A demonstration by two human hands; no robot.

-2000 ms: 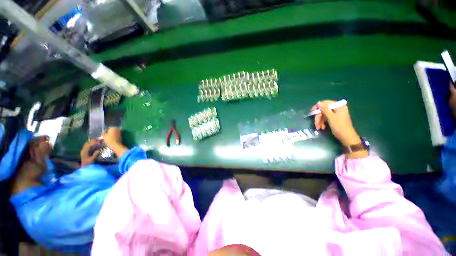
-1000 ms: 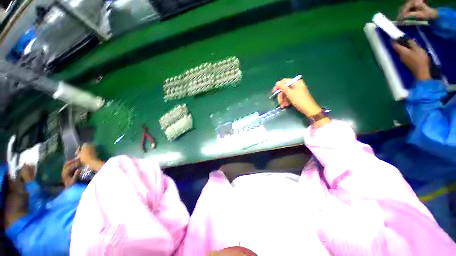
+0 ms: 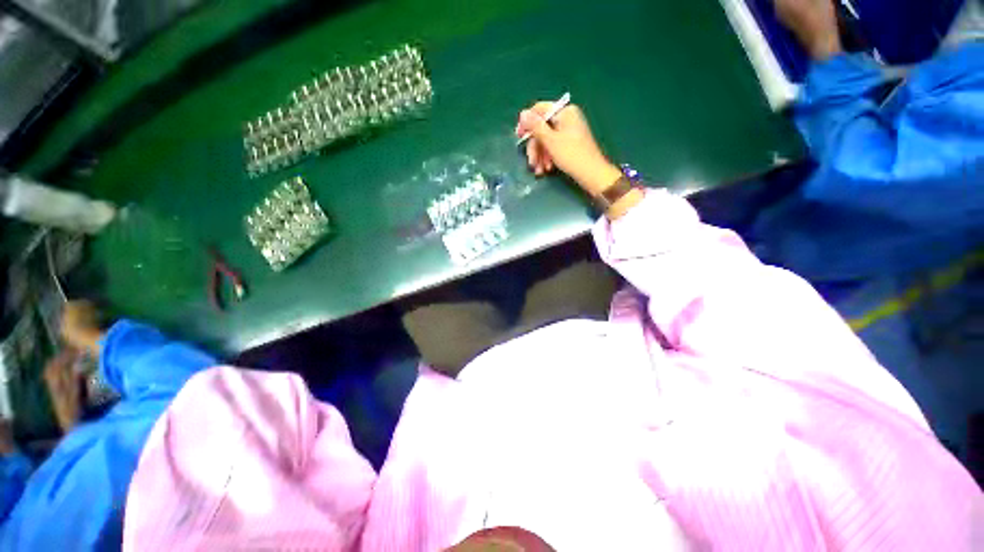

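Observation:
My right hand holds white-looking tweezers like a pen, above the green mat, to the upper right of a small PCB panel. The panel lies near the bench's front edge, with bright silver patches along its lower part. Clear film with glare lies just above it. The tweezer tips touch no part that I can make out. My left hand is not seen; my left sleeve is bent at lower left.
Rows of waiting boards stand at upper left, with a smaller board group below. Red-handled nippers lie left of it. Coworkers in blue sleeves are at left and at right, beside a white-rimmed blue tray.
The view has shifted and turned, so the bench things sit further left and tilt more. My right hand stays off the panel with the tweezers. The coworker at right shows more.

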